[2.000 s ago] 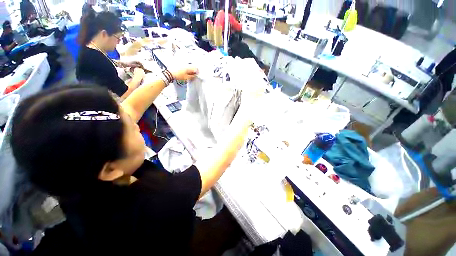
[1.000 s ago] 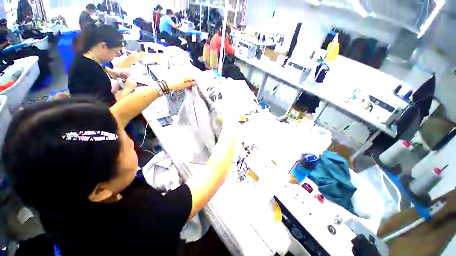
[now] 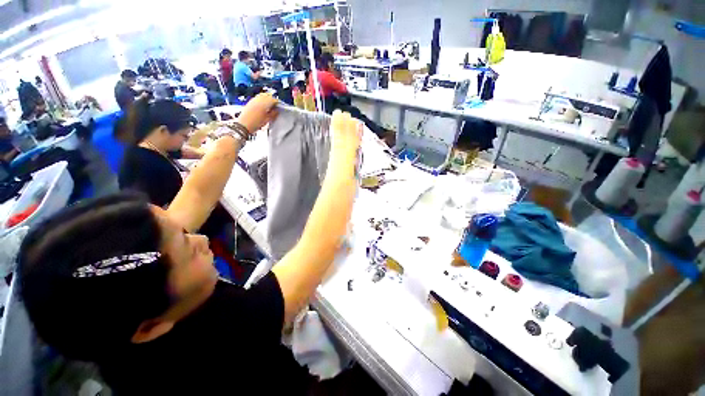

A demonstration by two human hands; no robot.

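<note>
Neither of my own hands is in view. Close in front, another person [image 3: 216, 309] in a black top, with a patterned hair clip, holds up a light grey garment piece [image 3: 292, 170] by its gathered top edge with both hands. The piece hangs down over the long white table [image 3: 340, 290]. Nearer, at the lower right, lies a white sewing machine head [image 3: 533, 352] with a black front panel and a yellow patch at its end. Small dark red spools [image 3: 501, 275] and dark round parts sit on its top.
Beside the machine are a blue bottle [image 3: 478, 238], a teal cloth [image 3: 533, 241] and clear plastic. Grey thread cones [image 3: 618, 184] stand at the right. Black cloth [image 3: 597, 354] lies on the machine's end. Another worker [image 3: 154, 151] sits further along the table.
The other person has raised the garment piece and now holds its top edge stretched between both hands. My view has tilted up, showing more of the room behind.
</note>
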